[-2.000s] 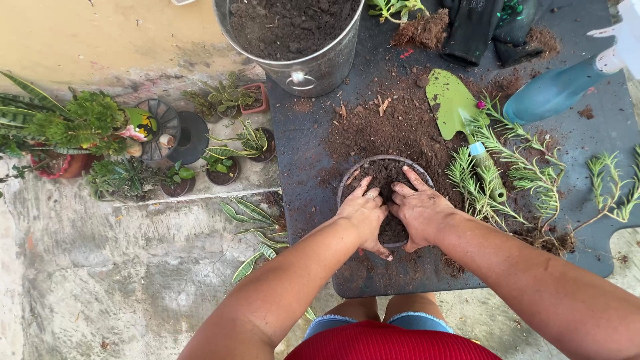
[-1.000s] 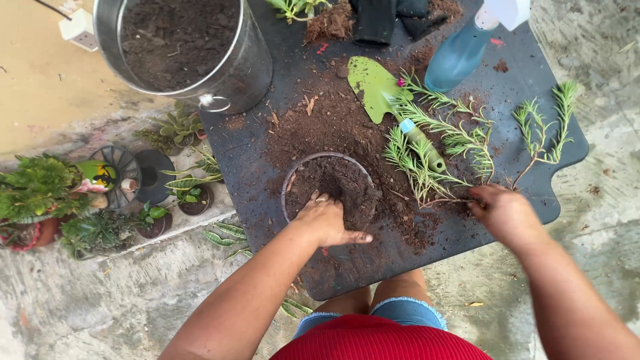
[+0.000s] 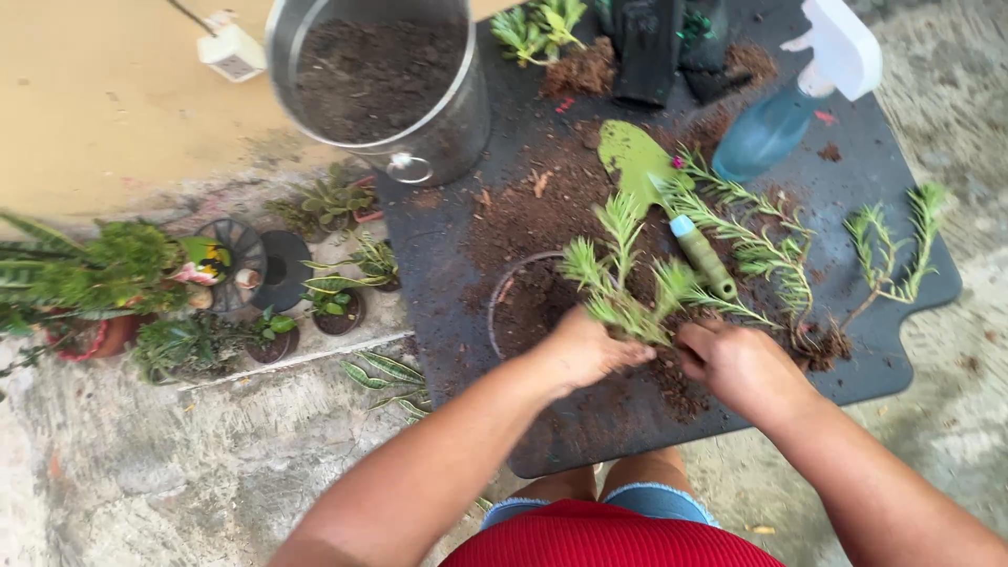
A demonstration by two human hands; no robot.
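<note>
A leafy green plant cutting (image 3: pixel 622 303) is held above the right part of a round pot of soil (image 3: pixel 524 303). My right hand (image 3: pixel 728 354) grips the stem's lower end, just right of the pot. My left hand (image 3: pixel 594 350) is against the leafy stems over the pot's near side; blur hides whether its fingers are closed on them. Beyond the hands a green hand trowel (image 3: pixel 636 167) lies on spilled soil, its handle pointing toward me. More leafy cuttings (image 3: pixel 768 244) lie to the right of the trowel.
A metal bucket of soil (image 3: pixel 382 79) stands at the back left of the dark table (image 3: pixel 441 315). A blue spray bottle (image 3: pixel 768 130), dark gloves (image 3: pixel 647 51) and a plant with a root ball (image 3: pixel 579 69) are at the back. Potted plants (image 3: pixel 339 309) line the floor at left.
My right hand has come left from among the cuttings with a cutting in it. My left hand has left the pot's soil and is now at the leafy stems.
</note>
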